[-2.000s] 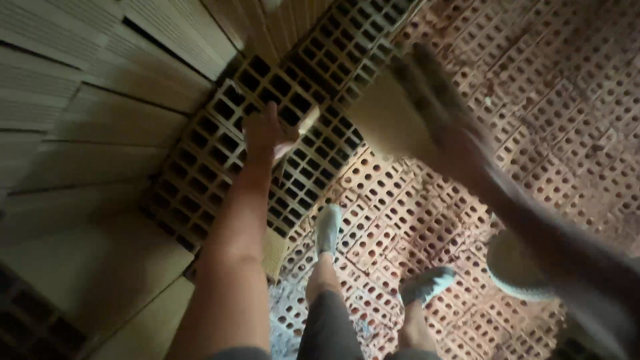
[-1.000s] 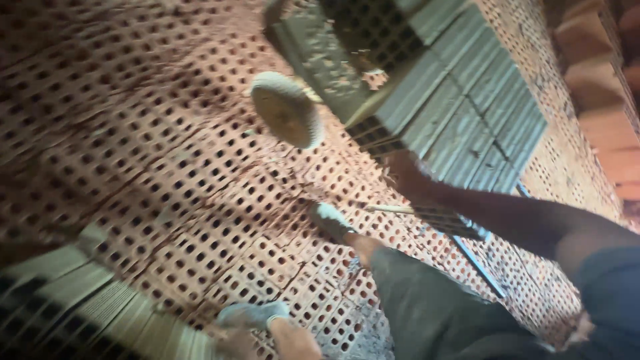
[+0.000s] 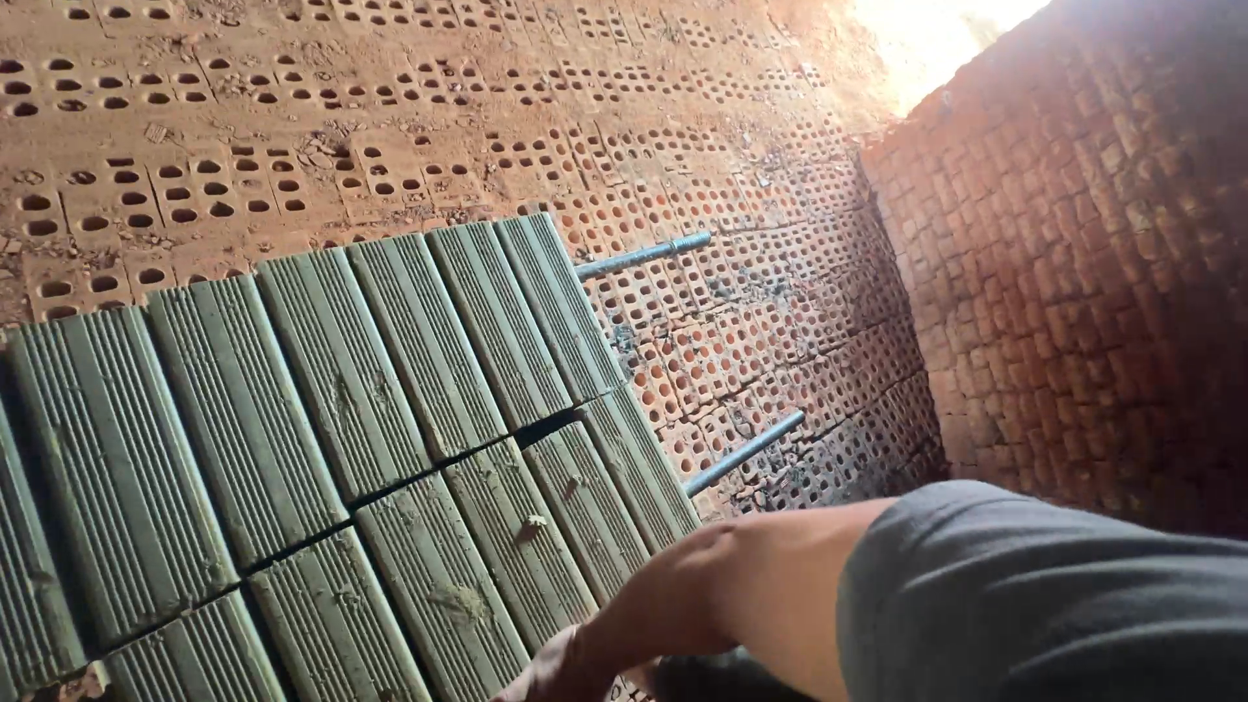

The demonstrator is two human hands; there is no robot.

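Observation:
Hollow clay blocks (image 3: 390, 380) with grooved grey-green faces stand packed in rows across the left and lower part of the view. My right hand (image 3: 558, 673) is at the bottom edge, close against the lower blocks, with the forearm bent in from the right below a grey sleeve. Its fingers are mostly cut off by the frame, so whether it grips a block does not show. A few crumbs of clay lie on the grooved faces. My left hand is out of view.
Two metal bars (image 3: 643, 255) (image 3: 746, 453) stick out past the right side of the blocks. Around them spreads a floor of perforated red bricks (image 3: 721, 361) with loose debris. A brick wall (image 3: 1063, 292) rises at the right, beside bright light at the top.
The view has swung round strongly to the loaded blocks and the brick wall. Two seconds ago both hands were at other blocks; now only my right hand shows, low by the stack.

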